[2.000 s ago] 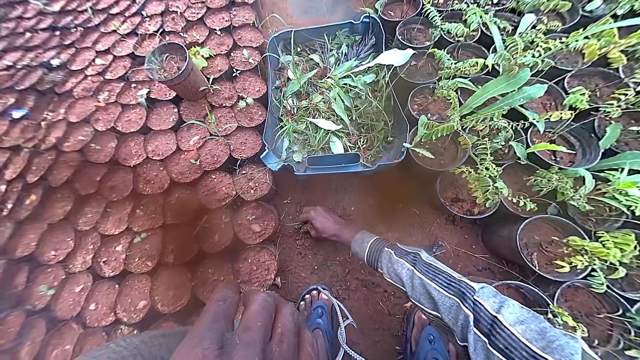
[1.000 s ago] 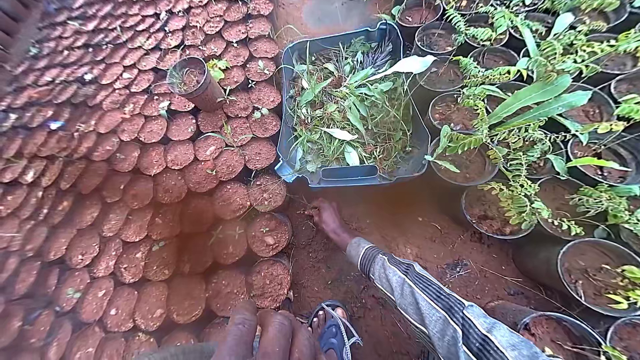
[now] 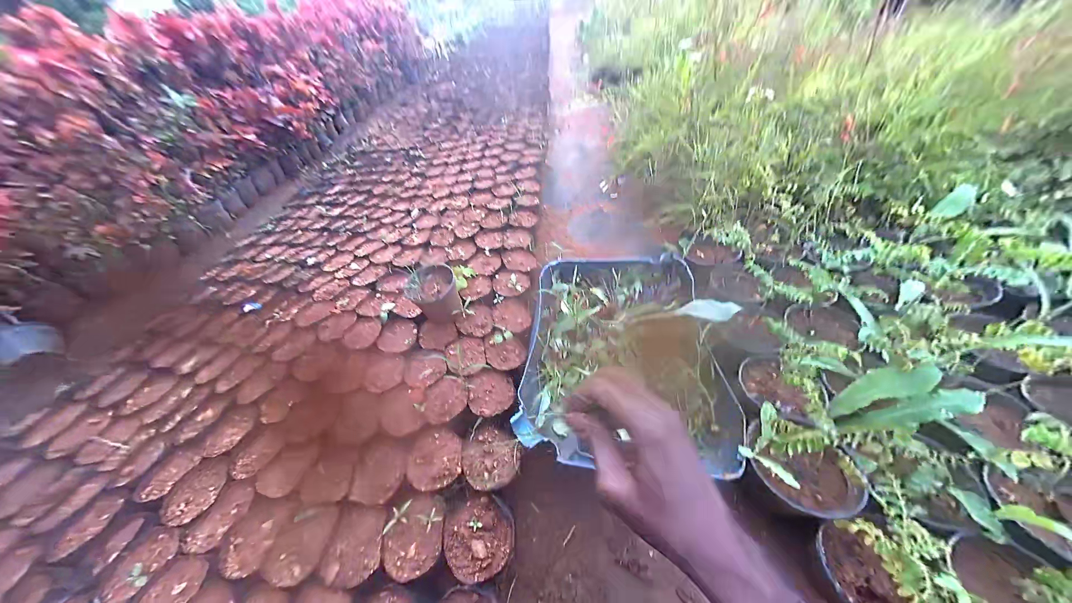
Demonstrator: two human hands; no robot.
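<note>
My right hand (image 3: 636,444), blurred, is over the near left part of a blue plastic crate (image 3: 578,459) that holds pulled green weeds (image 3: 578,322). Its fingers are bent toward the thumb; whether something small is between them cannot be told. Left of the crate spread rows of soil-filled pots (image 3: 434,459), some with small seedlings (image 3: 476,525). A loose dark pot (image 3: 437,289) with a small plant stands on top of these rows. My left hand is out of view.
Potted plants with long green leaves (image 3: 888,389) and ferny fronds crowd the right side. Red-leaved potted shrubs (image 3: 209,100) line the far left. A strip of bare red soil (image 3: 578,536) runs between the beds, with tall grass (image 3: 754,126) at back right.
My right hand has risen from the soil near the pots to over the crate. My left hand, seen at the bottom edge before, has left the view. The view has tilted up.
</note>
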